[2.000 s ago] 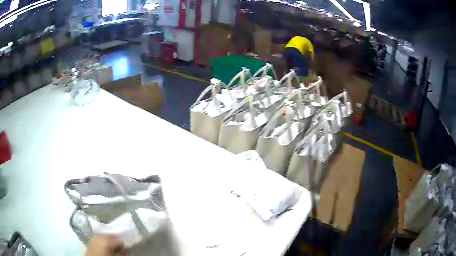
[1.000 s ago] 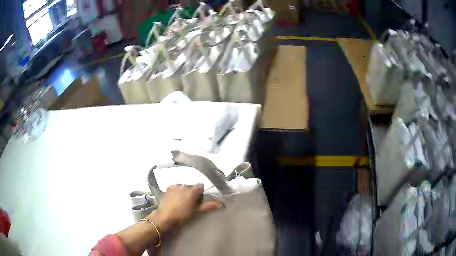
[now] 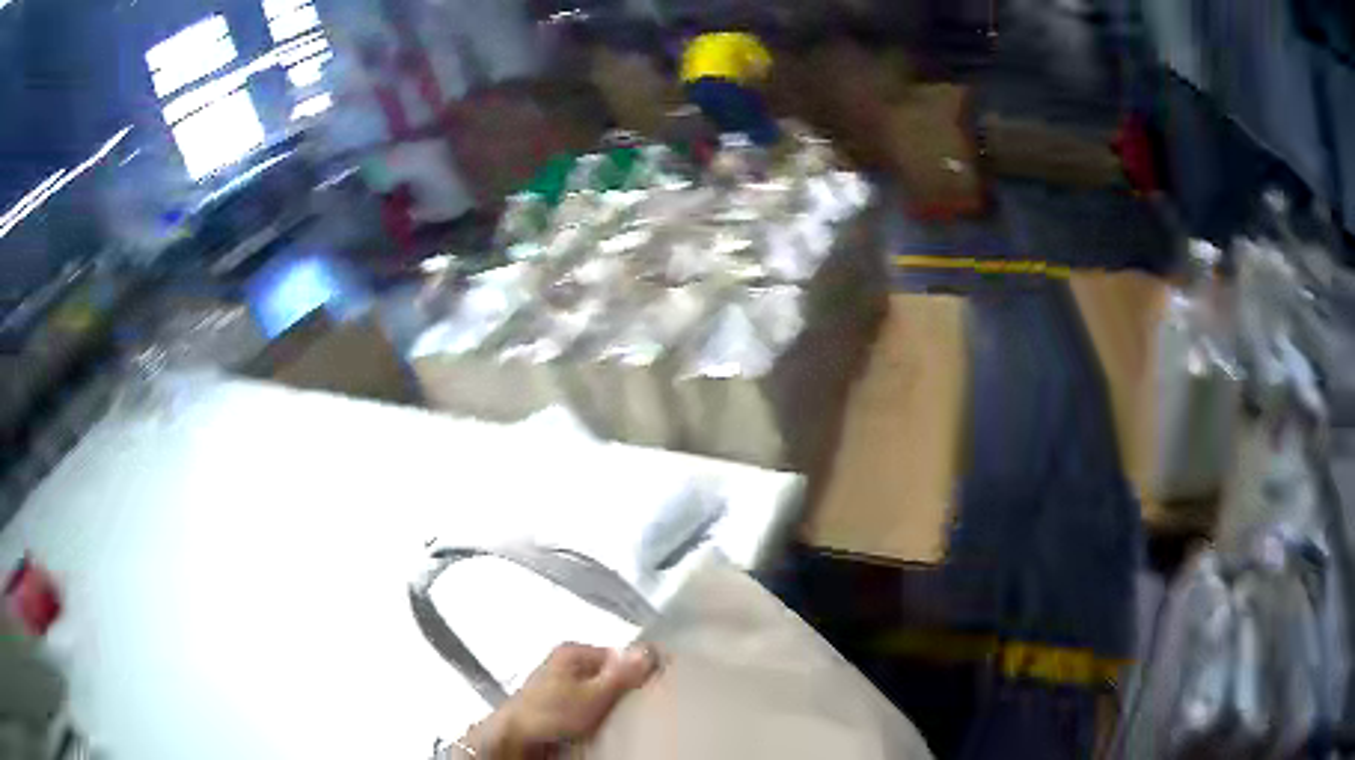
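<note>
A grey-beige tote bag (image 3: 743, 676) is at the bottom centre, at the near edge of the white-topped table (image 3: 327, 549). One grey handle loop stands up to its left over the table. My left hand (image 3: 572, 698), bare with a bracelet, comes from the bottom edge and grips the bag's upper left edge near the handle base. The bag's lower part is cut off by the frame. My right hand is not in view. A grey-white packet (image 3: 681, 523) lies on the table just beyond the bag. The view is blurred.
Rows of stuffed totes (image 3: 639, 334) stand beyond the table. More totes (image 3: 1241, 639) stand along the right. Brown cardboard (image 3: 896, 431) lies between. A red item (image 3: 33, 594) is at the far left. A person in a yellow top (image 3: 725, 60) is bent over behind.
The view has swung, so the table and rows sit lower in it. My left hand has moved from over the bag's mouth to its edge. The bag looks tilted, and its mouth no longer shows.
</note>
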